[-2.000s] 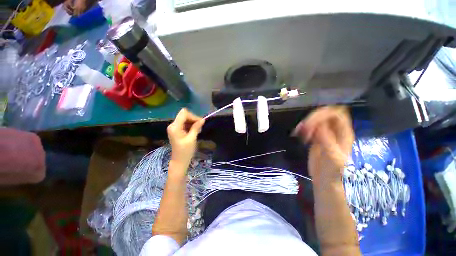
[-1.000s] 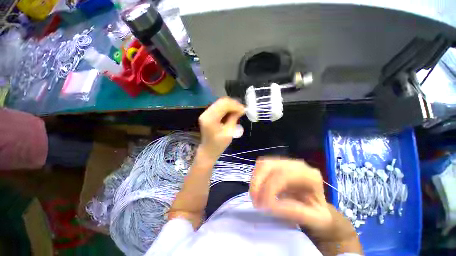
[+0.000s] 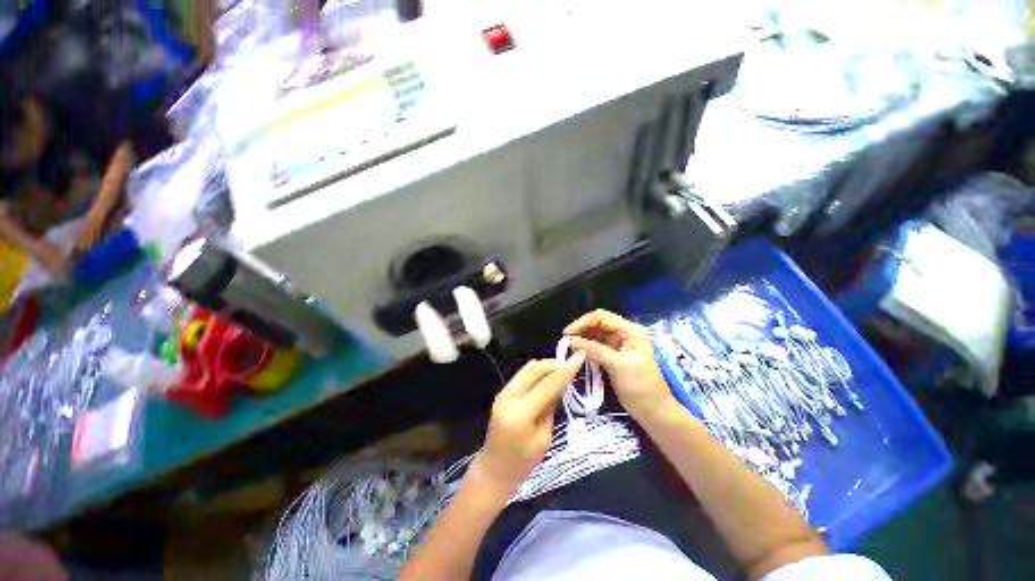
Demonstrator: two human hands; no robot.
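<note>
A small coiled white cable bundle (image 3: 585, 392) is held between my two hands, right of the winding posts. My left hand (image 3: 529, 411) pinches its left side. My right hand (image 3: 619, 354) grips its upper part. The two white winding posts (image 3: 454, 325) on the machine's black arm are bare. The pale grey winding machine (image 3: 545, 187) stands in front, with the dark tying slot and metal guide plates (image 3: 700, 211) at its right end. Straight white cables (image 3: 602, 446) lie across my dark lap below the bundle.
The blue tray (image 3: 897, 448) at the right holds many short white bundles. A loose cable pile (image 3: 329, 528) is at the lower left. A steel flask (image 3: 244, 293) and red tape dispenser (image 3: 216, 369) stand on the green bench (image 3: 329, 380). A person's arm (image 3: 108, 199) shows upper left.
The wound cable has come off the posts and is now a loop in both hands. My hands have come together to the right of the posts. The view has turned toward the machine's right end.
</note>
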